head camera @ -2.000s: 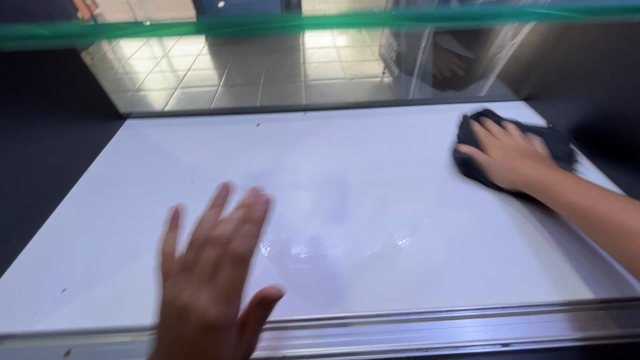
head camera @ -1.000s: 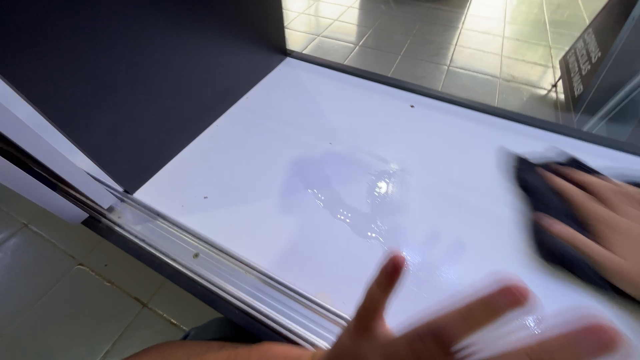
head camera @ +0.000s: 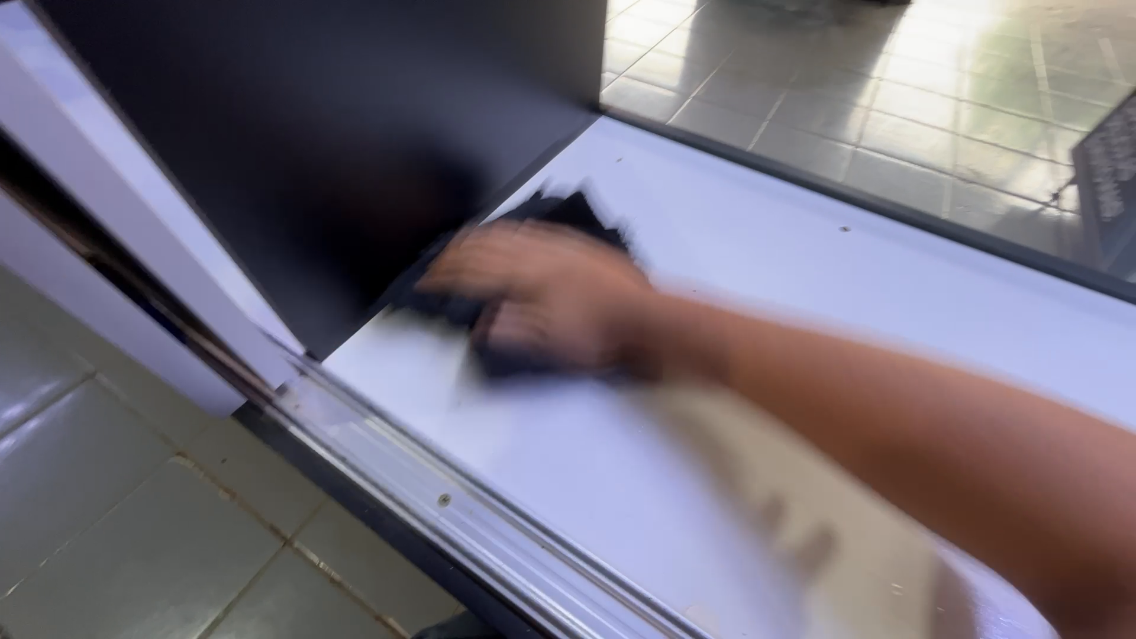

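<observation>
My right hand [head camera: 550, 293], blurred by motion, presses a crumpled black cloth [head camera: 577, 213] onto the white shelf panel [head camera: 754, 257] of a display case. The cloth spreads out around the fingers and under the palm, close against the dark side wall [head camera: 355, 133]. My forearm crosses the panel from the lower right. A wet, shiny patch shows on the panel at the lower right edge of the view. My left hand is outside the frame.
A metal sliding-door track [head camera: 479, 524] with a screw runs along the panel's near edge. A dark frame strip [head camera: 852, 195] borders its far edge. Tiled floor [head camera: 151, 532] lies at the lower left, and a dark sign with writing [head camera: 1109, 177] stands beyond the glass.
My right hand has moved left with the black cloth, from the panel's right part to the dark side wall. My left hand has left the view. The view has swung left.
</observation>
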